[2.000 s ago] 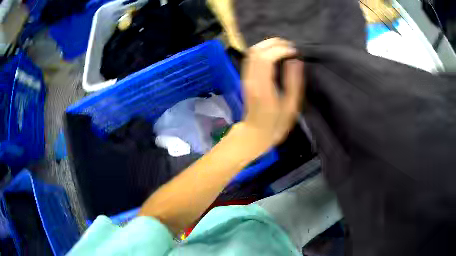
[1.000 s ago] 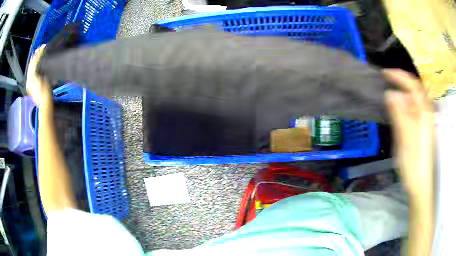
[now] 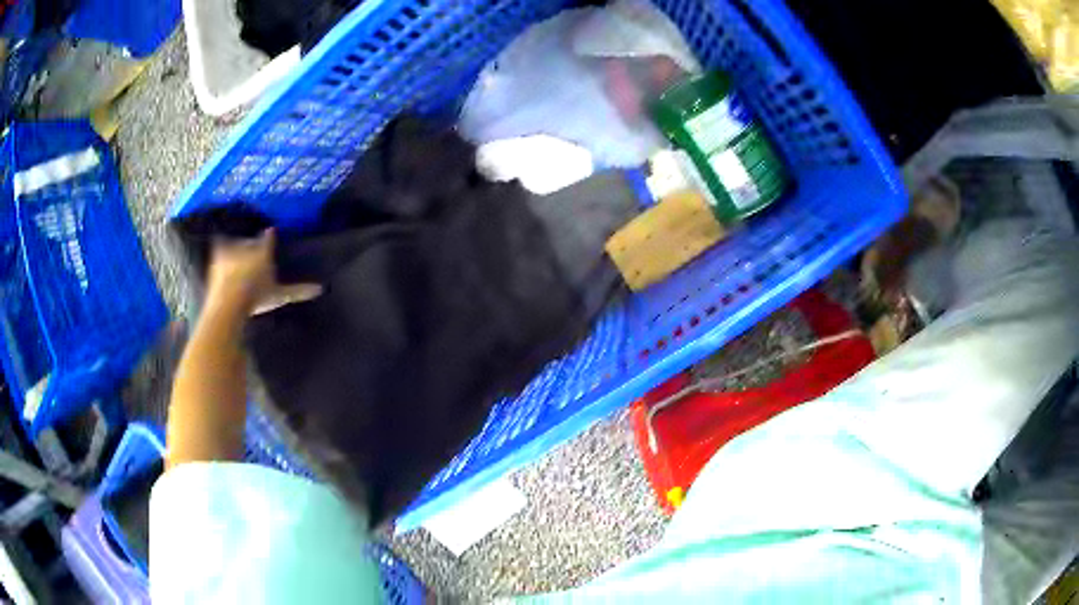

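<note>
A dark grey-black cloth panel [image 3: 414,296] lies rumpled in the left and middle of the blue crate [image 3: 757,313] and hangs over its near left side. My left hand [image 3: 246,274] is at the panel's left end, by the crate's left corner. Its thumb sticks out over the cloth; the other fingers are partly hidden and blurred, so I cannot tell if they grip it. My right hand is not in view.
The crate also holds a green container [image 3: 724,148], a tan block [image 3: 665,240] and whitish plastic [image 3: 544,89]. A red basket [image 3: 757,408] and white paper [image 3: 476,518] lie on the floor. More blue crates [image 3: 83,260] stand left.
The stretched dark panel has come down into the crate. My left hand has moved in to the crate's left end. My right hand has left the picture. The view has turned.
</note>
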